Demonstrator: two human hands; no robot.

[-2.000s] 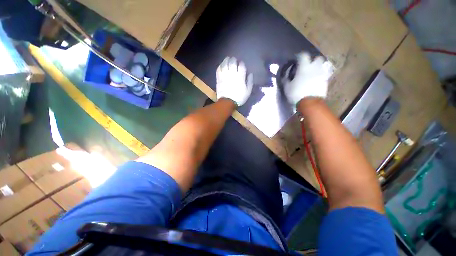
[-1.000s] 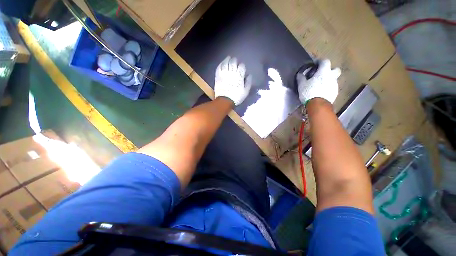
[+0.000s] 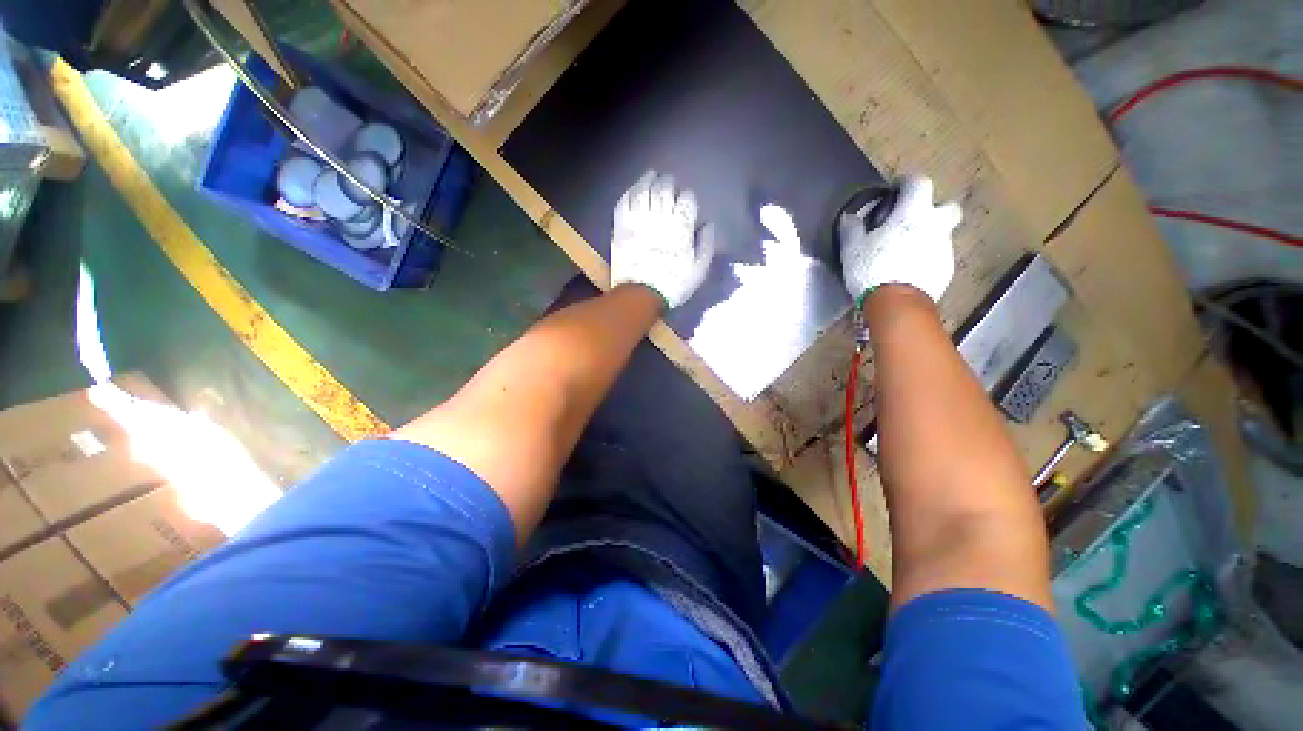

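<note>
A dark flat metal sheet [image 3: 686,107] lies on the cardboard-covered bench, with a bright white patch at its near corner. My left hand [image 3: 659,243], in a white glove, lies flat on the sheet's left edge and holds nothing. My right hand [image 3: 900,243], also gloved, grips a round dark air sander [image 3: 846,226] at the sheet's right edge. The palm and fingers hide much of the sander. A red air hose [image 3: 853,464] runs from it towards me beside my right forearm.
Right of the sheet lie a metal strip [image 3: 1015,314], a perforated grey block [image 3: 1039,376] and a hammer [image 3: 1065,446]. A plastic-wrapped panel [image 3: 1143,571] is at lower right. A blue bin [image 3: 429,236] with pale discs [image 3: 340,186] stands on the floor left. A cardboard box [image 3: 443,43] is at the top.
From two seconds ago, my right hand and the sander have moved from over the sheet beside the bright patch to its right edge. My left hand stays on the left edge. The view has shifted.
</note>
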